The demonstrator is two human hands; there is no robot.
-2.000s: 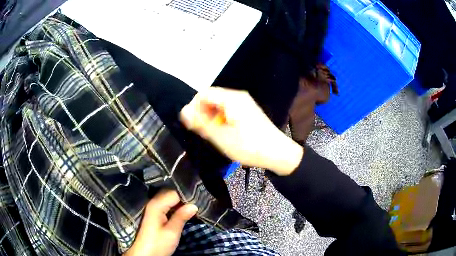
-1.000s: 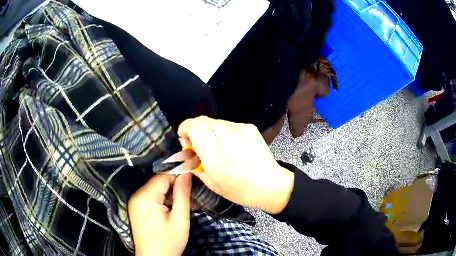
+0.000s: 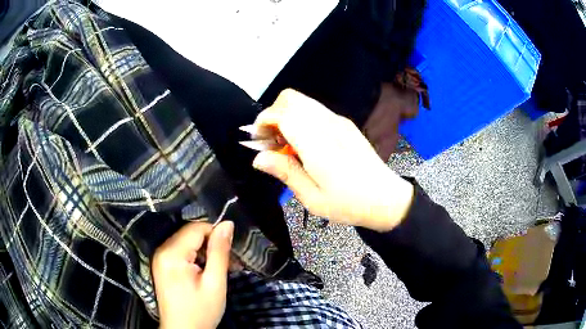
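The plaid garment [image 3: 122,173], black with cream, blue-grey and yellowish checks, covers the left side. My left hand [image 3: 193,276] pinches its edge between thumb and fingers at lower centre. My right hand [image 3: 328,164] is above and right of it, off the cloth, shut on thread snips [image 3: 260,139]. Two short pale blades point left, slightly apart, and an orange body shows between the fingers. No cut thread can be made out.
A white sheet or tabletop [image 3: 225,32] is at the top, beside black cloth [image 3: 328,71]. A blue crate [image 3: 472,83] stands right on the speckled floor [image 3: 450,186]. A cardboard box [image 3: 527,260] is lower right. Black-and-white gingham [image 3: 283,305] lies below my hands.
My right hand first came down with the snips to my left fingertips, then moved back up and right, away from the cloth. My left hand has shifted slightly left and still pinches the edge.
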